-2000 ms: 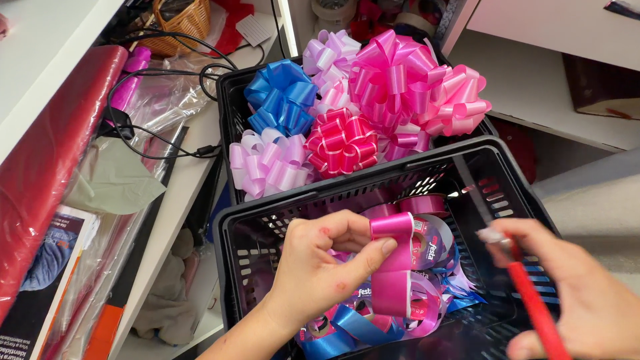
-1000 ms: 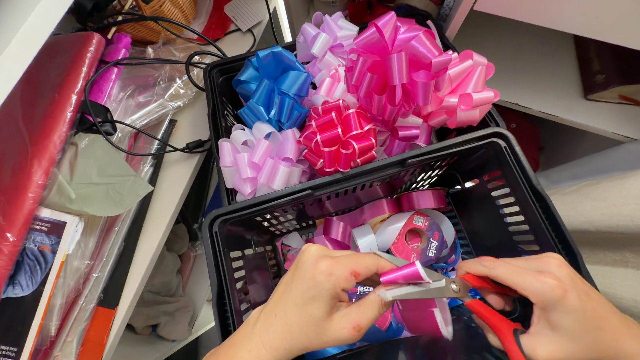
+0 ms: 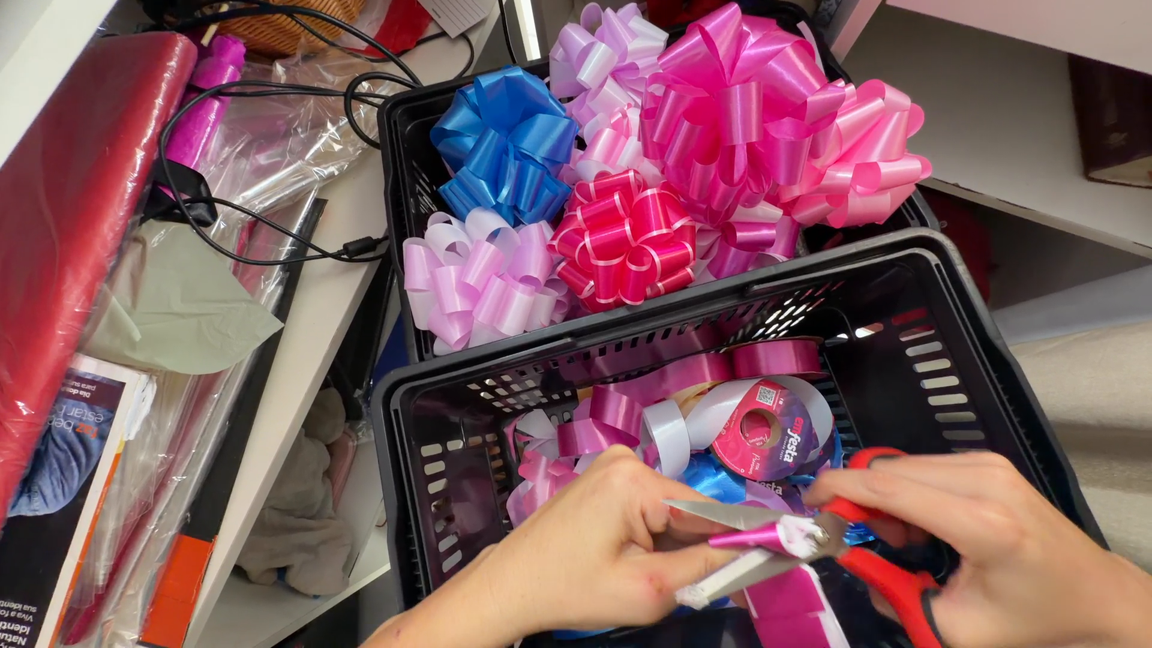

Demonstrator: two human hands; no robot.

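Over the near black plastic basket (image 3: 661,310), my left hand (image 3: 612,540) pinches a magenta satin ribbon (image 3: 792,607), part of which hangs down. My right hand (image 3: 972,531) holds scissors with red handles (image 3: 900,576); their parted blades lie on both sides of the folded ribbon, close to the pivot. In this basket are ribbon rolls, among them a labelled roll (image 3: 760,432) and a magenta roll (image 3: 778,357). The far basket (image 3: 396,162) bears pull bows: a blue bow (image 3: 506,144), a red bow (image 3: 625,238), a lilac bow (image 3: 481,279) and several pink ones.
On the left are a red plastic-wrapped roll (image 3: 81,207), clear film, black cables (image 3: 261,90), sage green paper (image 3: 180,301) and a printed magazine (image 3: 63,504). A wicker basket (image 3: 279,27) stands behind. A grey cloth (image 3: 301,504) lies lower down. White shelving (image 3: 981,117) is at the right.
Two seconds ago the scissors were apart from the ribbon, at the right. They have moved left to it, and their blades now stand wider around it than one second ago.
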